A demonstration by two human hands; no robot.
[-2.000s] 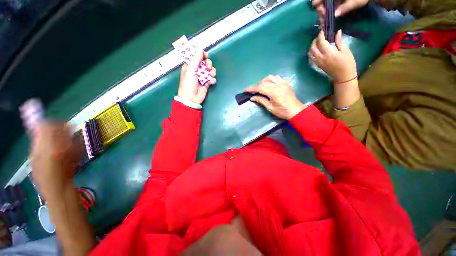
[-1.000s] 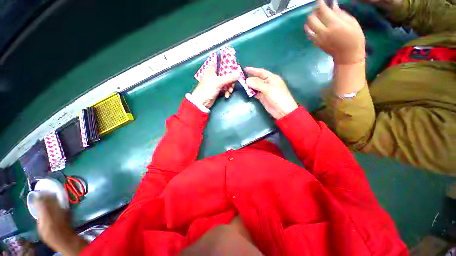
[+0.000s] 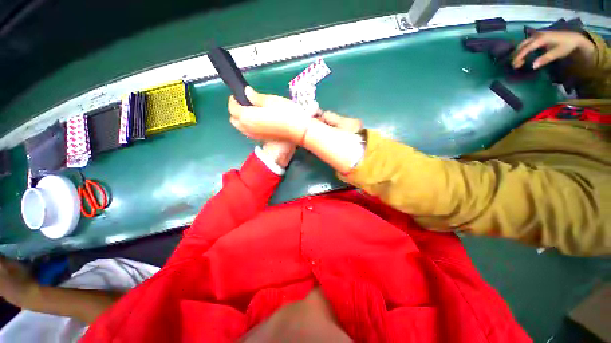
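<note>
Patterned pads point(image 3: 306, 84), white with red-pink print, stand fanned above my hands near the bench's middle. My left hand point(image 3: 280, 151) is below them, mostly covered by a neighbour's hand; the pads rise from where its fingers are, but the grip itself is hidden. My right hand point(image 3: 343, 121) shows only partly beyond the neighbour's wrist, close to the pads' lower right; what it holds cannot be seen. The neighbour's hand point(image 3: 271, 117) holds a black strip point(image 3: 229, 74) across the front of my hands.
The neighbour's olive sleeve point(image 3: 429, 177) crosses from the right. At left are a yellow basket point(image 3: 167, 108), striped stacks point(image 3: 132, 116), a patterned pad point(image 3: 78, 141), orange-red scissors point(image 3: 94, 197) and a white roll point(image 3: 59, 206). Black pieces point(image 3: 506, 95) lie right. Another person's arm point(image 3: 60, 301) is lower left.
The neighbour's arm has reached in from the right with a black strip, over my hands. The other person's hand has left the white roll. The view has turned, shifting the bench items.
</note>
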